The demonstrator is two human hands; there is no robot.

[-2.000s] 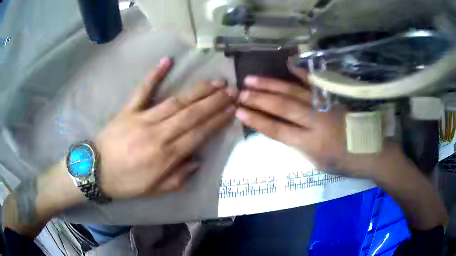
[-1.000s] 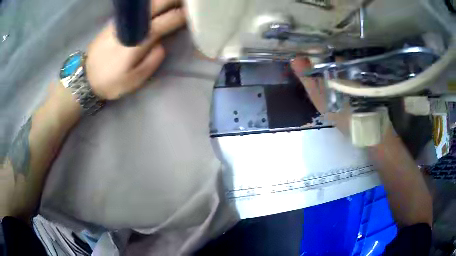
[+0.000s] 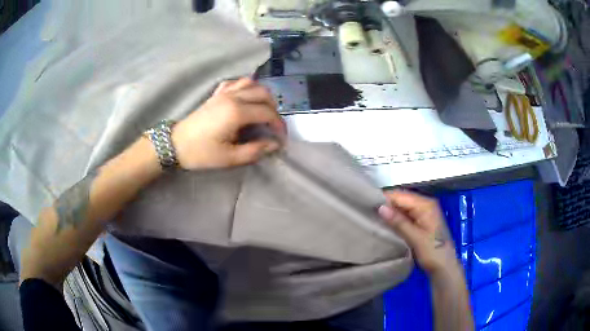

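Observation:
A large grey-taupe garment panel [image 3: 284,213] hangs over the table's front edge and the wearer's lap. More of the cloth spreads over the left of the table. My left hand [image 3: 236,123], with a metal-banded watch on the wrist, grips the cloth near the table's front, fingers curled. My right hand [image 3: 414,223] pinches the panel's right edge, lower and to the right, in front of the table. The cloth is stretched between both hands. The sewing machine head [image 3: 352,19] is at the top, with the steel needle plate [image 3: 294,90] below it.
Dark and taupe cloth pieces [image 3: 446,71] lie at the table's right. Yellow-orange loop handles [image 3: 521,117] are at its right end. A printed tape measure [image 3: 420,155] runs along the front edge. A blue crate [image 3: 495,252] stands below right. Striped cloth [image 3: 87,297] is at lower left.
The view has shifted right and shows more table. My left hand has come down from beside the machine head. My right hand has left the machine area and now holds the panel's edge in front.

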